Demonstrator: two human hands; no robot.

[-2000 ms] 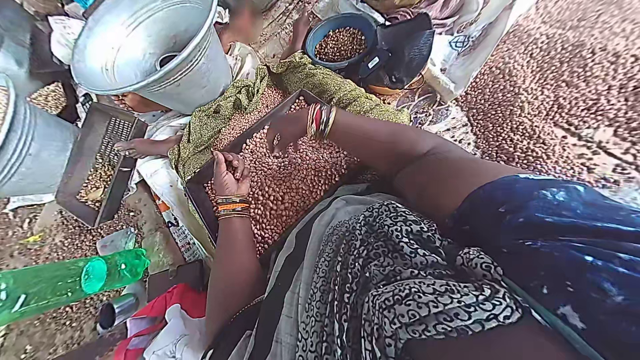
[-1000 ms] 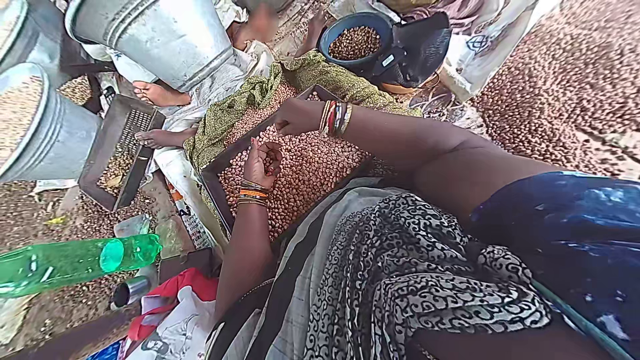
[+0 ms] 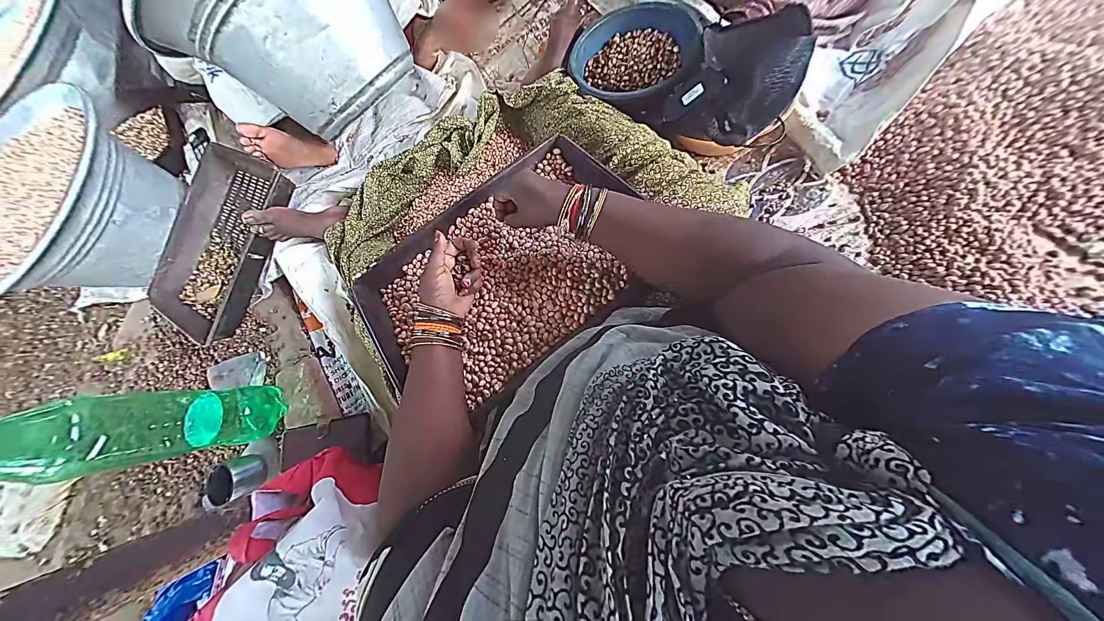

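Small round reddish-brown nuts or seeds (image 3: 535, 302) fill a dark rectangular tray (image 3: 373, 319) by my lap. Over its left part is my left hand (image 3: 450, 274), its fingers curled and partly raised above the nuts; whether anything is in them is too small to tell. My right hand (image 3: 528, 203), with bangles at the wrist, reaches down at the tray's upper part, its fingers bent and partly hidden behind the back of the hand. More of the nuts lie on a green patterned cloth (image 3: 699, 185) against the tray's far side.
Metal buckets (image 3: 129, 216) and a second tray with a perforated base (image 3: 172, 259) are at left, beside another person's feet (image 3: 289, 145). A green plastic bottle (image 3: 103, 431) and metal cup (image 3: 233, 481) lie lower left. A blue bowl (image 3: 576, 52) of nuts stands beyond; a large heap (image 3: 992, 155) spreads at right.
Both hands have stayed over the tray, with small shifts of the fingers. The other person's foot by the second tray shows more fully than two seconds ago. The view has shifted slightly.
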